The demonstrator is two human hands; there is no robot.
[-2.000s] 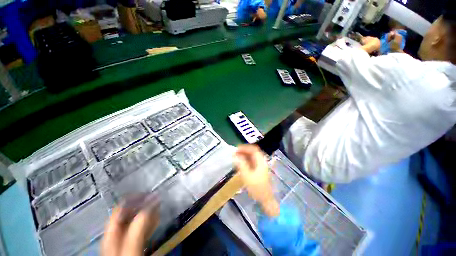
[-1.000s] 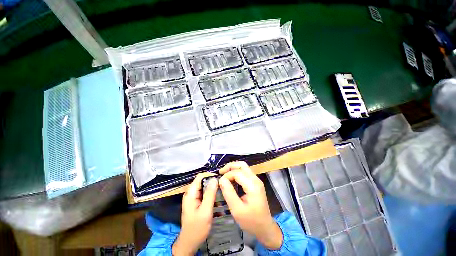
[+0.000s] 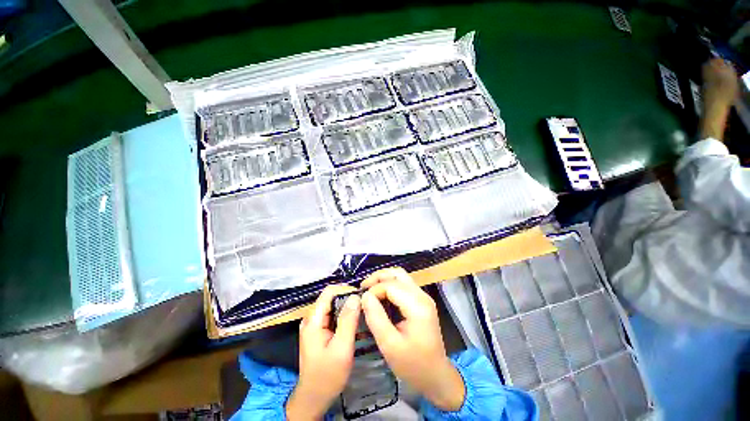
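Observation:
My left hand (image 3: 327, 349) and my right hand (image 3: 405, 341) meet at the near edge of the tray, fingertips together. Both grip the upper end of a dark slotted housing (image 3: 370, 386), which hangs down between my wrists. Fingers hide its top end, and whether a small piece is pinched there cannot be told. Beyond the hands, the compartment tray (image 3: 271, 218) holds several dark slotted housings (image 3: 378, 182) in its far and right pockets. The near-left pockets hold none. A whitish wrinkled liner (image 3: 493, 205) overhangs the tray's edges.
A light-blue sheet (image 3: 164, 214) with a dotted whitish strip lies left of the tray. A white slotted plate (image 3: 573, 154) lies right. Tan cardboard (image 3: 493, 256) sits under the tray. A spare grey tray (image 3: 559, 329) is lower right. A coworker's sleeve (image 3: 699, 238) is at right; a metal post (image 3: 123, 53) stands upper left.
Since one second ago my hands stay at the housing's end with little change. The coworker's hand and forearm have come into view at the upper right.

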